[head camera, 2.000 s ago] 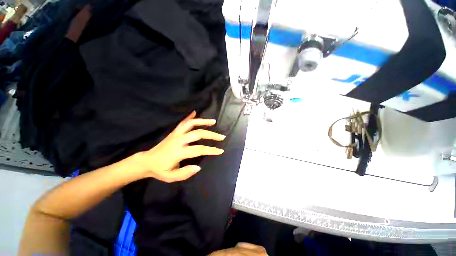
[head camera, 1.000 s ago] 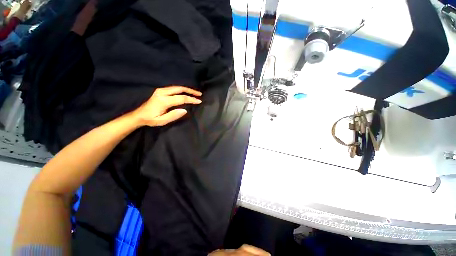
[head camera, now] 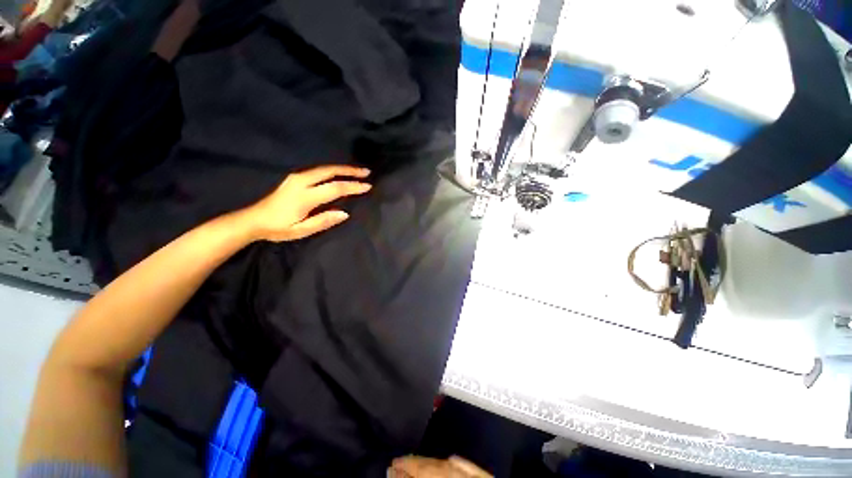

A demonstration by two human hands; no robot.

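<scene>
A large black garment [head camera: 374, 299] covers the left of the machine table and hangs over its front edge. Its right edge runs up to the presser foot and needle [head camera: 483, 191]. My left hand [head camera: 304, 203] lies flat on the cloth, left of the needle, fingers a little apart and pointing right, gripping nothing visible. My right hand [head camera: 437, 467] is cut off by the bottom edge of the picture, below the table edge beside the hanging cloth; its fingers look curled, but whether they hold cloth is hidden.
The white sewing machine head [head camera: 729, 121] with a blue stripe stands at right, a black strip [head camera: 794, 121] over it. A brassy loop with black strap [head camera: 687, 275] lies on the bed. A blue crate [head camera: 235, 425] shows below. The table's front edge bears a ruler [head camera: 598, 425]. Denim lies far left.
My left hand has moved up and left from near the cloth's right edge, and over the last second rests in nearly the same place. The front cloth has spread and creased. The view has shifted slightly.
</scene>
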